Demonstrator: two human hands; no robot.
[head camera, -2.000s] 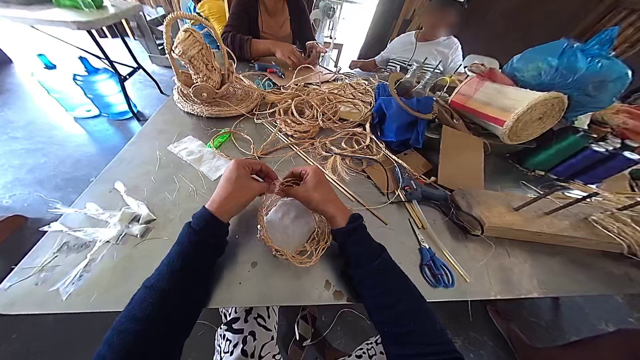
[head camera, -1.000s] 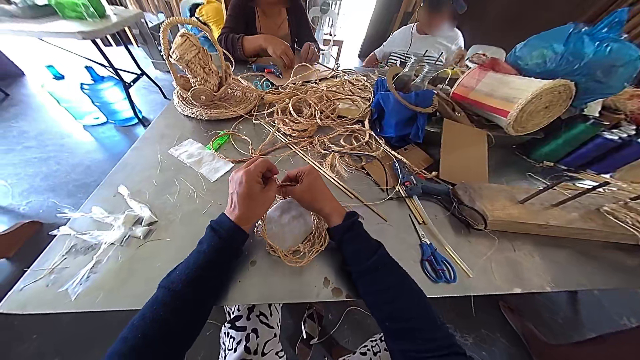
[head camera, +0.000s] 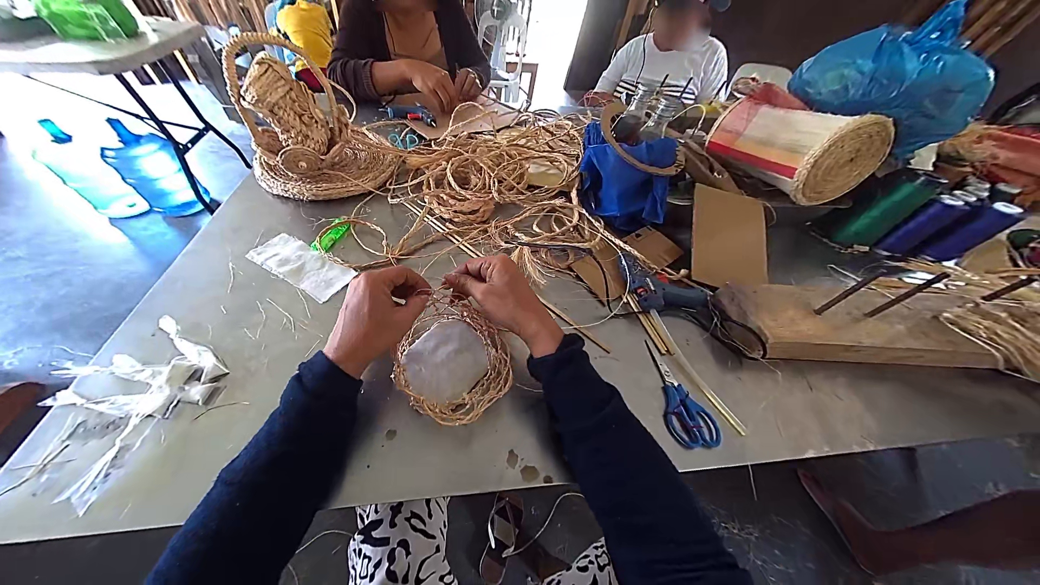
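Note:
A round openwork piece of knotted natural-fibre cord (head camera: 459, 410) lies on the grey table, with a whitish disc (head camera: 445, 361) in its middle. At its far rim, my left hand (head camera: 375, 313) pinches the cord between thumb and fingers. My right hand (head camera: 505, 299) grips cord at the same rim, a short gap to the right. Thin strands run between the fingertips; their exact path is too small to tell. Beyond both hands spreads a tangled heap of braided fibre cord (head camera: 471, 175).
Blue-handled scissors (head camera: 689, 414), a glue gun (head camera: 666, 292) and a wooden board with metal rods (head camera: 853, 325) lie at right. White scraps (head camera: 154, 382) and a white sheet (head camera: 301, 266) lie at left. A woven basket (head camera: 325, 166) stands behind. Two people sit across the table.
My hands have stayed at the far rim of the cord piece. My fingers have shifted slightly, with the fingertips a little farther apart than one second ago.

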